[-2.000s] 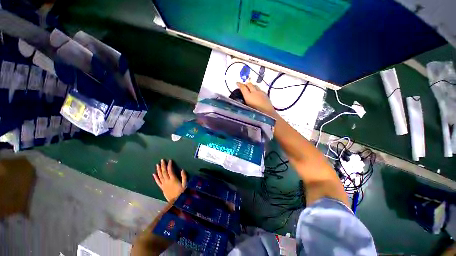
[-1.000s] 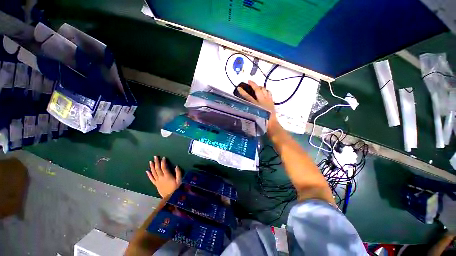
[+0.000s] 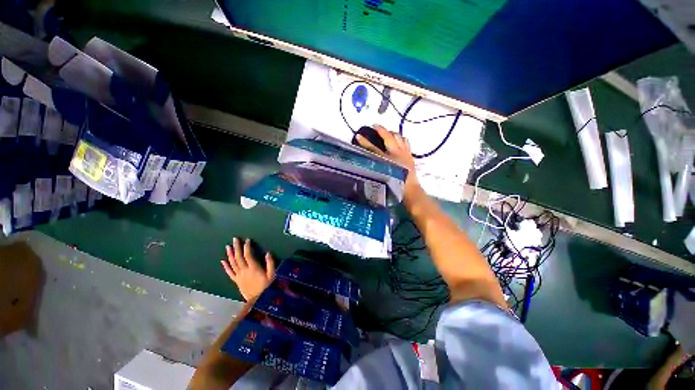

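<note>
My right hand (image 3: 392,150) rests on the black computer mouse (image 3: 369,138) on the white board (image 3: 309,107) below the monitor (image 3: 457,57). My left hand (image 3: 248,270) lies with fingers spread on the green bench (image 3: 183,244), left of the nearest boxes, and holds nothing. An open blue retail box (image 3: 320,202) stands between my hands and the board, with its flaps spread; its inside is partly hidden. Several dark blue boxes (image 3: 289,324) stand in a row against my front, over my left forearm.
Rows of blue boxes (image 3: 126,141) with raised flaps stand at left. Black cables (image 3: 419,274) and a white block (image 3: 524,238) lie tangled at right, by a blue pen (image 3: 527,297). White strips (image 3: 587,137) lie behind. Part of a person's arm (image 3: 670,367) shows at lower right.
My right hand has come down from the board's upper part onto the mouse. The whole view has shifted slightly. My left hand and the boxes keep their places on the bench.
</note>
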